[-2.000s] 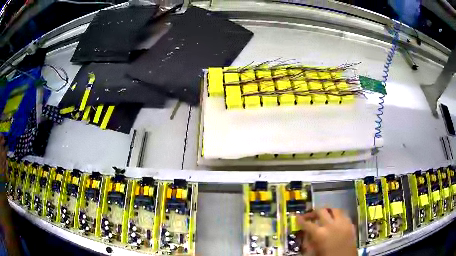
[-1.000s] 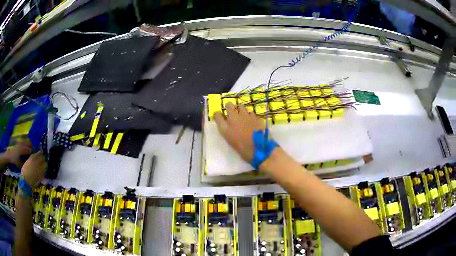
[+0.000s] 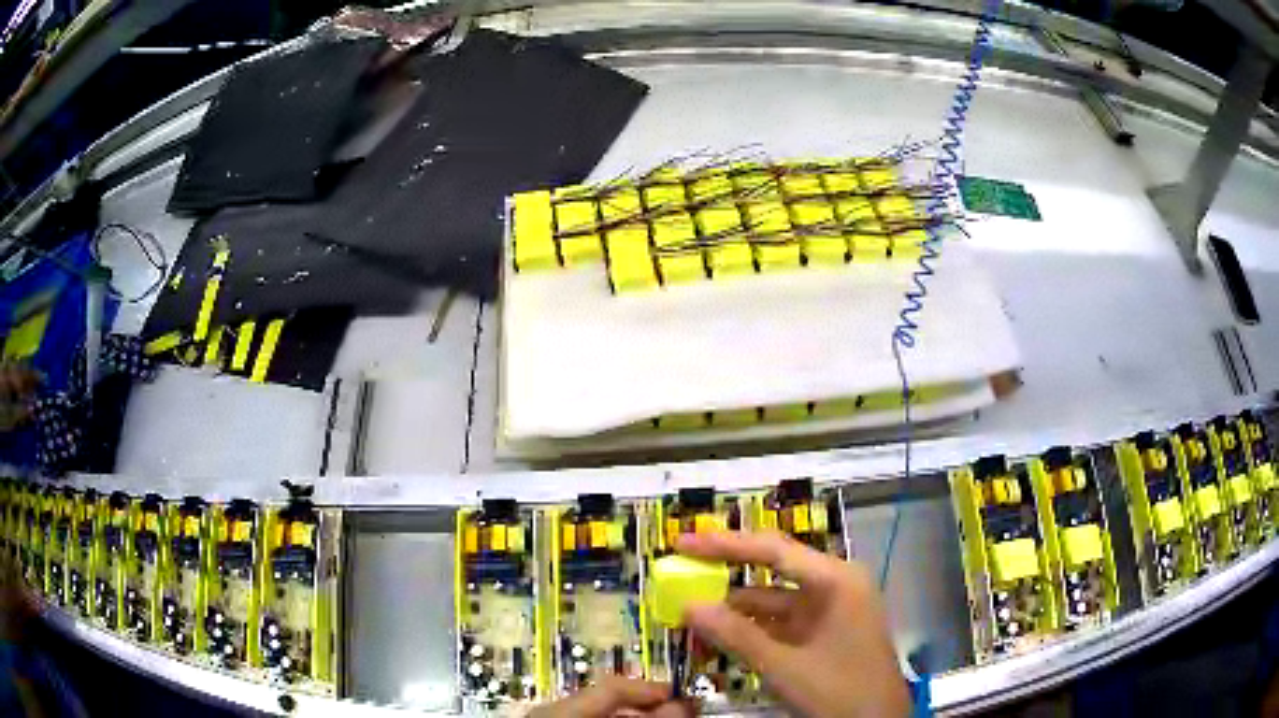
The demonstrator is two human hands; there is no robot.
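Observation:
My right hand comes from the lower right and holds a yellow transformer between thumb and fingers, above a power supply board. The transformer's dark lead wires hang down towards me. My left hand is at the bottom edge, partly cut off, with its fingertips closed on the wires. The board under my right hand is mostly hidden. Two boards to its left show no yellow block near the middle. More transformers stand in rows on the white foam sheet.
The metal rail runs along the row of boards. A blue coiled cord hangs over the bench to my right wrist. Black foam sheets lie back left, a green circuit board back right. Another person's hand shows at far left.
My right hand has moved from the transformer rows to the boards with one transformer, leaving a gap in the front row. My left hand has appeared at the bottom. The other person's arms have mostly left view.

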